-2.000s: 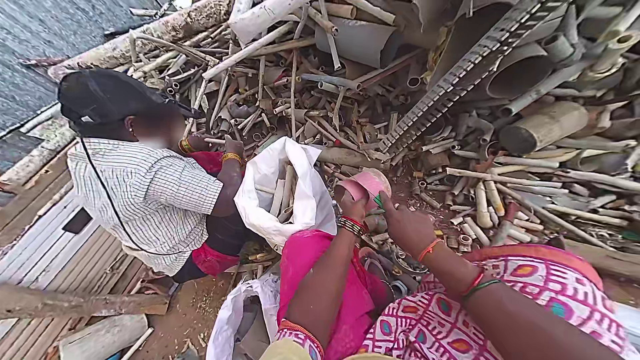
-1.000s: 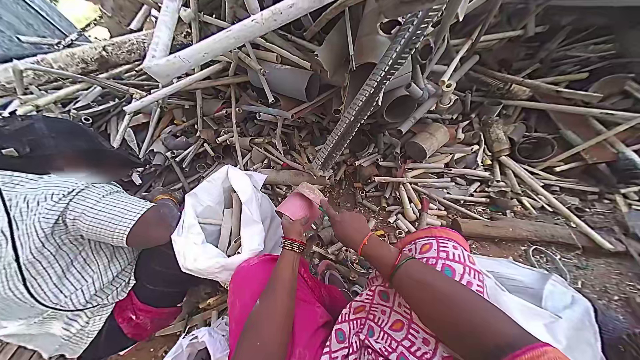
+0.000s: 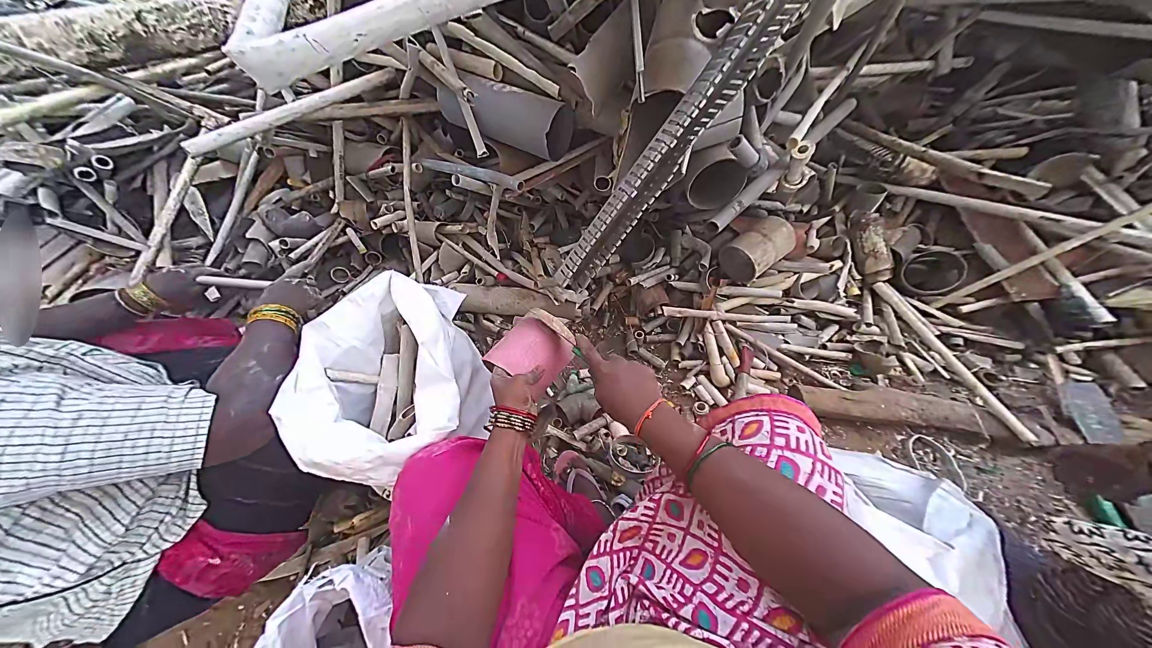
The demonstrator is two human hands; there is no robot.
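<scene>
My left hand [image 3: 517,389] grips the lower side of a pink cylindrical piece [image 3: 529,349], which looks like a short length of wide plastic pipe. My right hand [image 3: 619,378] is at the piece's upper right rim, its fingers closed around something small and green that is mostly hidden; I cannot tell what it is. A tan, flat-edged strip [image 3: 551,322] lies along the pink piece's top rim. Just left of my left hand stands an open white woven sack [image 3: 310,396] with several pipe pieces [image 3: 405,371] inside.
A large heap of scrap pipes [image 3: 774,252] spreads ahead, with a slotted metal bar [image 3: 666,144] slanting down into it. At left a co-worker's hands [image 3: 290,297] hold a thin pipe. A wooden beam [image 3: 900,409] and a white sheet or sack [image 3: 927,522] lie at right.
The view has shifted right and closer to the heap. My hands remain on the pink piece. The co-worker's hands hold a thin pale pipe now.
</scene>
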